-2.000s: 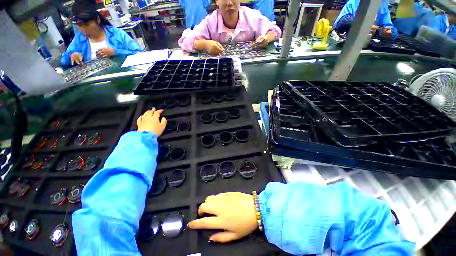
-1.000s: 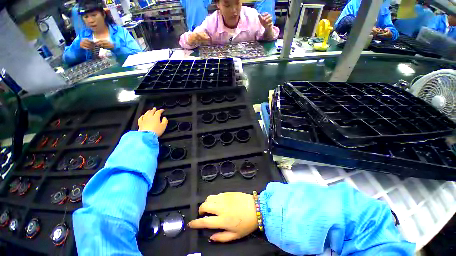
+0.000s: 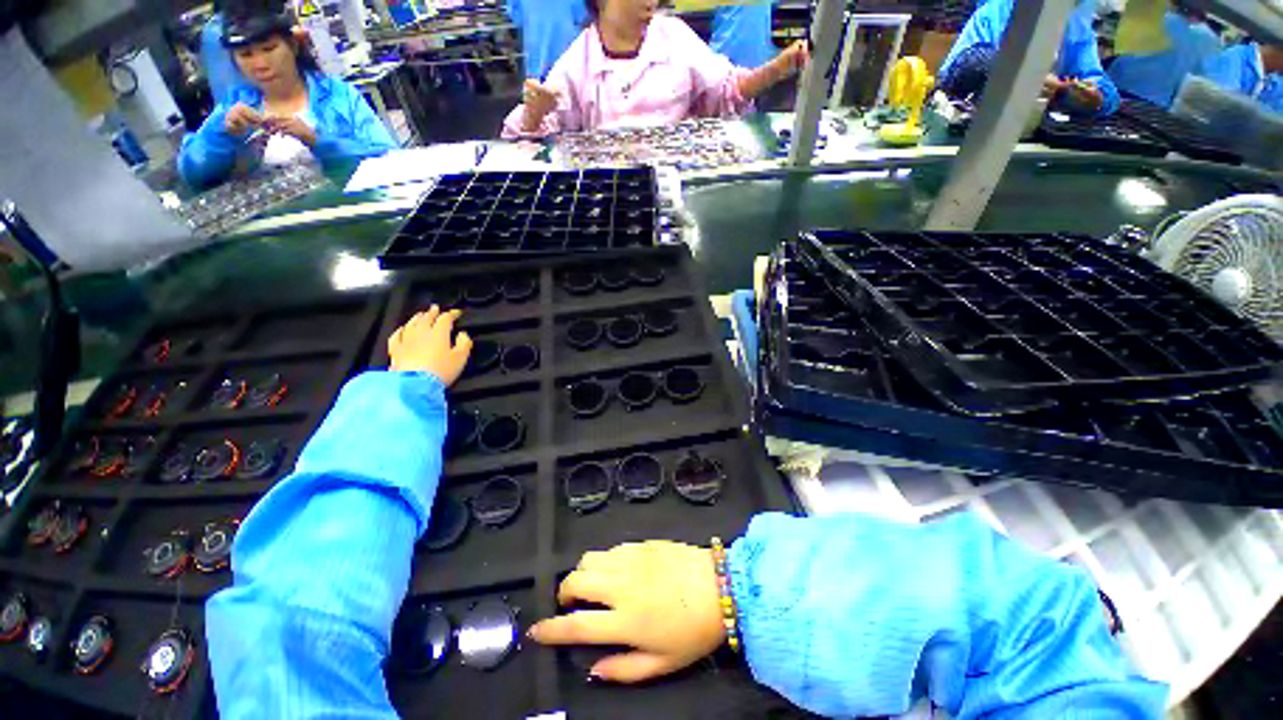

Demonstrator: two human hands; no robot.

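Note:
A dark foam tray [image 3: 549,556] lies in front of me with two columns of pockets holding round dark glossy discs [image 3: 642,477], mostly in threes. My left hand [image 3: 429,345] rests on the tray's left column, near the second pocket from the far end, with its fingers partly over the pocket edge. My right hand [image 3: 633,612] lies palm down over the nearest right pocket, its fingertips beside a shiny disc [image 3: 488,632] in the nearest left pocket. What lies under either palm is hidden, so I cannot tell if they hold anything.
A foam tray of orange-ringed units [image 3: 168,553] lies left. A small-cell black tray [image 3: 528,213] sits beyond. Glossy blister trays [image 3: 1041,317] are stacked right, over a white rack [image 3: 1069,542]. A white fan [image 3: 1238,260] stands behind them. Several people sit across the green bench [image 3: 760,197].
My hands and the trays have stayed in place. The person in pink across the bench has raised and stretched out an arm. The person in blue at left has lifted their hands.

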